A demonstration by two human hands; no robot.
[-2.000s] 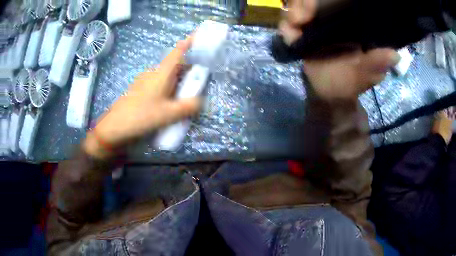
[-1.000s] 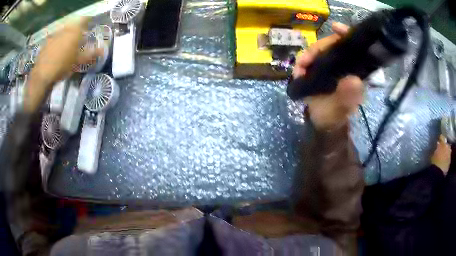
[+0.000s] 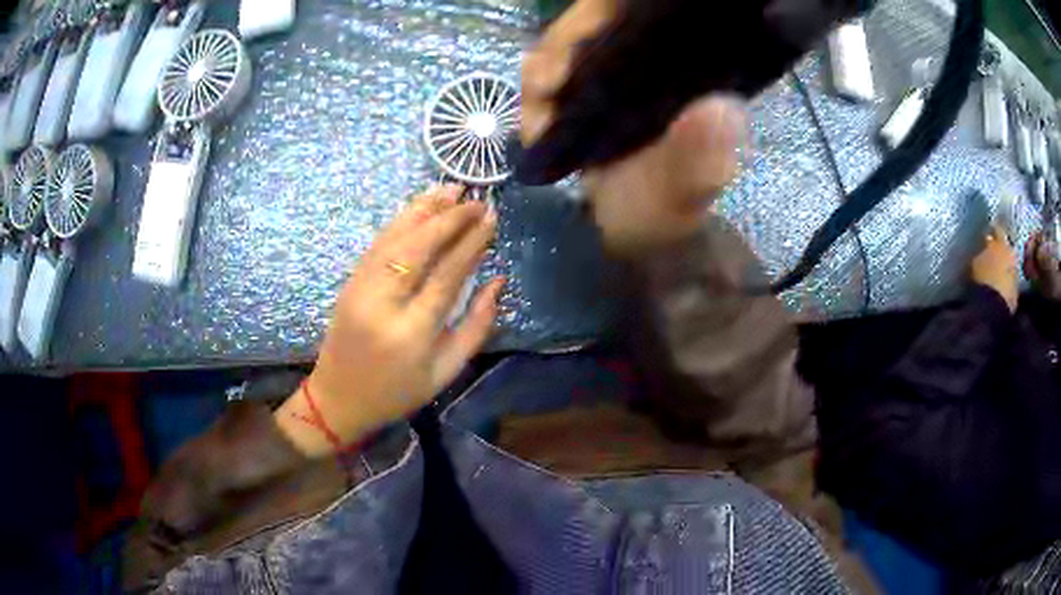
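Note:
A white handheld mini fan [image 3: 479,126] lies in front of me with its round spoked head away from me. My left hand [image 3: 401,302] lies over its handle and holds it down, hiding most of the handle. My right hand [image 3: 652,163] is wrapped around the thick black electric screwdriver [image 3: 663,70], held above the table with its nose at the right side of the fan head. The hand is blurred. The driver bit cannot be made out.
Waiting or finished fans [image 3: 172,203] stand in rows at the left. More white parts [image 3: 852,61] lie at the right. The thick screwdriver cord [image 3: 890,169] loops down at the right. Another person's hand [image 3: 996,267] and dark sleeve are at the right edge. Bubble wrap [image 3: 291,151] covers the table.
A second ago my left hand was over the fans at the left; now it holds a fan in front of me. My right hand has moved left with the screwdriver. The view has tilted down.

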